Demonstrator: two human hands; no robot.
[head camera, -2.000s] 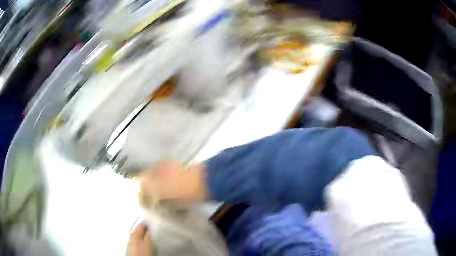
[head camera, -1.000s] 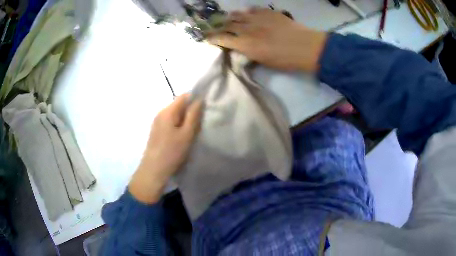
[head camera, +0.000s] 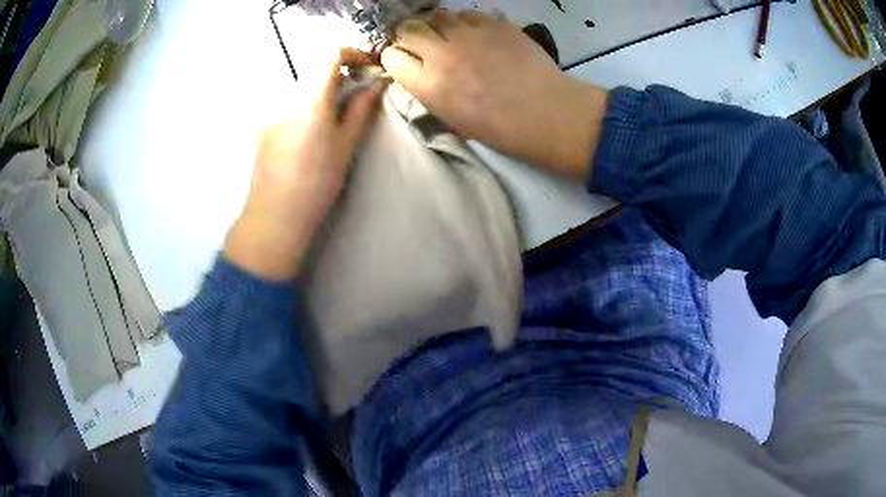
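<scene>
A beige fabric piece hangs from both hands over the table's front edge onto my lap. My left hand pinches its upper edge with thumb and fingers, just in front of the needle area. My right hand lies over the fabric's top right part, fingertips at the metal presser foot parts. The two hands are close together. The fabric edge under my right fingers is mostly hidden, and the needle cannot be made out.
Cut beige pieces lie layered on the left of the white table. Olive-green fabric lies behind them. A thin dark red pencil and orange-yellow scissor handles are at the upper right.
My left hand has moved up, away from me, to the presser foot beside my right hand. The fabric has moved up and left with it. My right hand stays near the foot.
</scene>
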